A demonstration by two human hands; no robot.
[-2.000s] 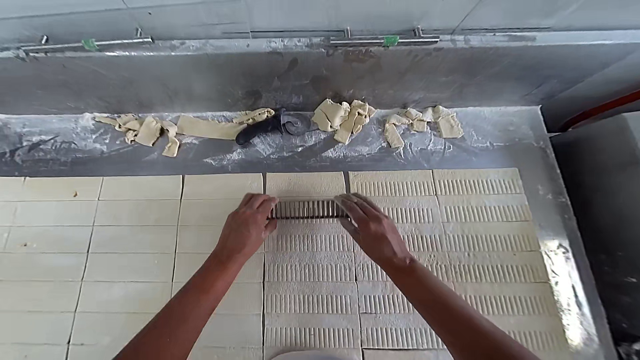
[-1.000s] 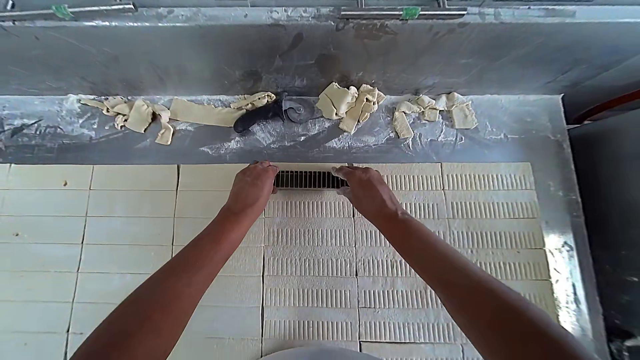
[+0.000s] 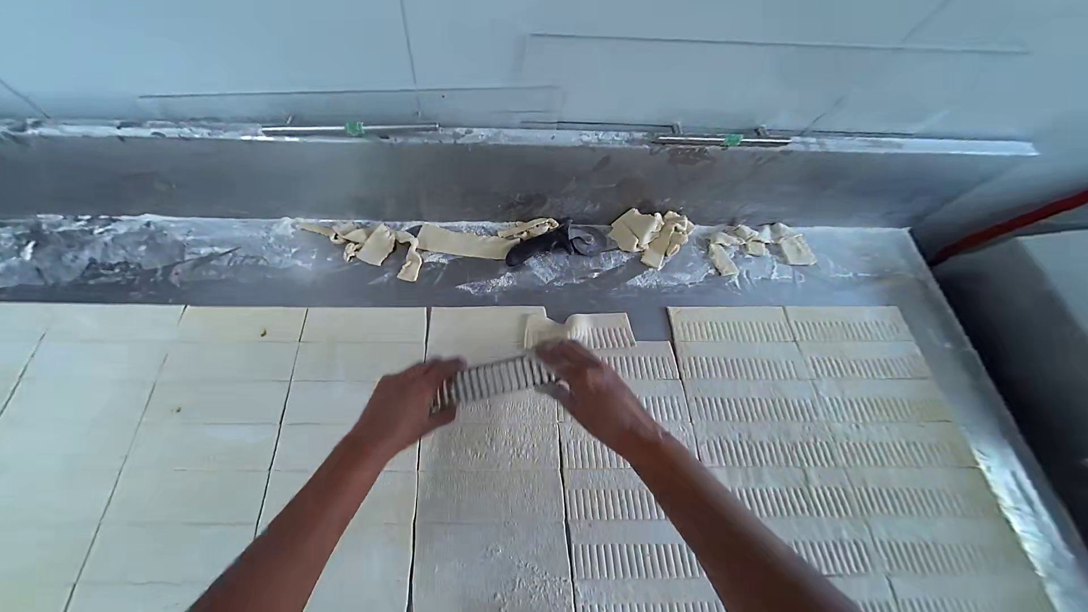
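Both hands hold a multi-blade dough cutter [image 3: 493, 381] by its ends, tilted above the floured dough. My left hand [image 3: 408, 404] grips its left end and my right hand [image 3: 595, 391] its right end. Beside the right fingers, one slitted dough piece [image 3: 599, 330] lies shifted and partly folded over the neighbouring unslit dough [image 3: 484, 327]. Rectangular dough pieces with rows of parallel slits [image 3: 744, 365] fill the right side. Smooth, unslit dough rectangles [image 3: 212, 442] lie to the left.
Dough scraps [image 3: 463, 242] lie along the back of the floured metal table [image 3: 340, 293]. Among them is a black-handled tool [image 3: 540, 245] with a metal end. A metal wall [image 3: 340, 183] rises behind, with short metal bars [image 3: 722, 140] above. A dark gap runs past the right edge.
The hands have lifted the cutter off the back end of its column and moved it left. One slitted piece there is now shifted and folded. The view has moved noticeably.
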